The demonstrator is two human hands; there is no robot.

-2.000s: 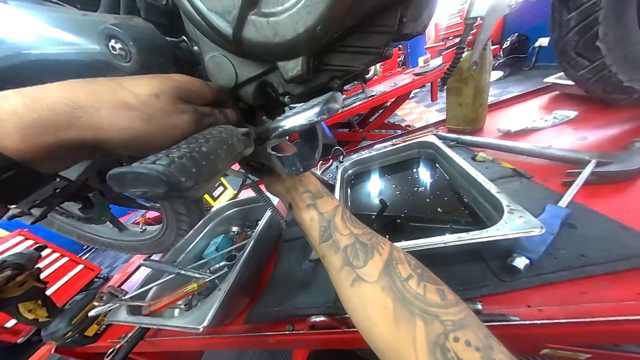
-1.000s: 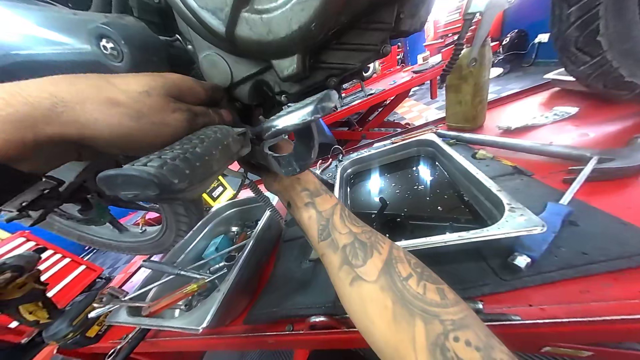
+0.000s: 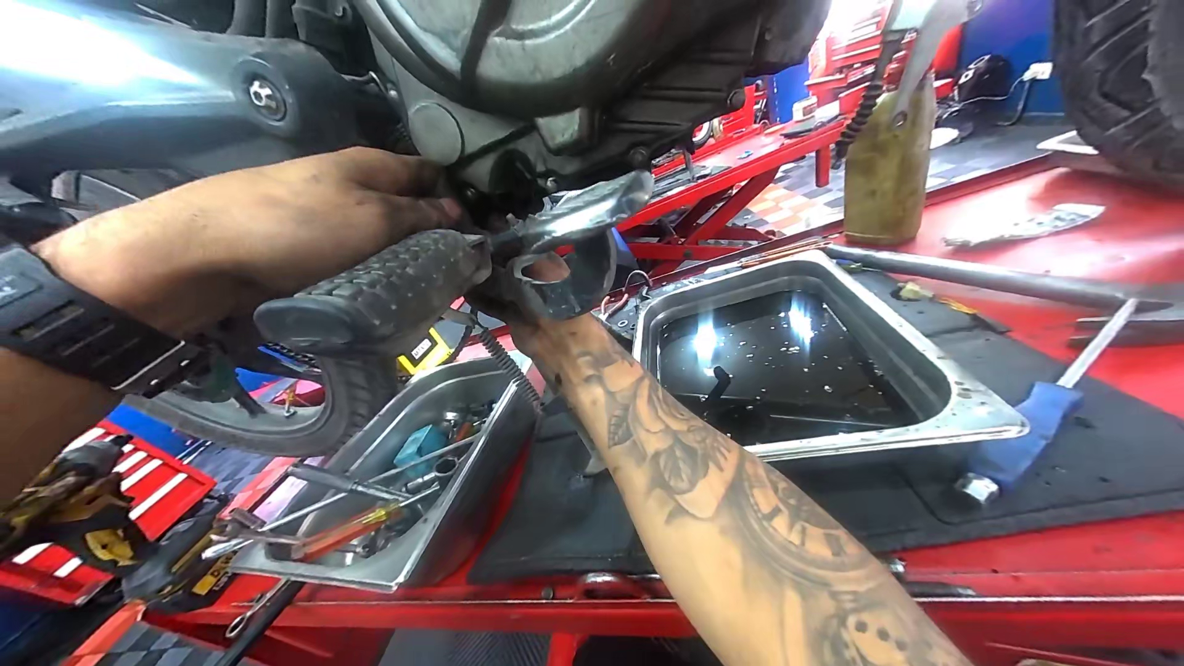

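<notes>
My left hand (image 3: 370,199) reaches in under the motorcycle engine's side cover (image 3: 527,55), above the rubber footrest (image 3: 379,287). Its fingertips are hidden in the dark gap below the engine, so what they touch does not show. My right hand (image 3: 518,296) comes up from below, behind the metal lever and bracket (image 3: 573,268) beside the footrest; most of it is covered, and its hold cannot be seen. A steel pan (image 3: 962,398) with dark liquid (image 3: 786,361) lies to the right of the tattooed forearm.
Left of the forearm is a metal tray (image 3: 499,462) of sockets and hand tools. A blue-handled tool (image 3: 1027,435) lies on the black mat (image 3: 1091,472), near a long metal bar (image 3: 980,277). An oily plastic bottle (image 3: 888,166) and a tire (image 3: 1124,83) stand farther back on the red lift.
</notes>
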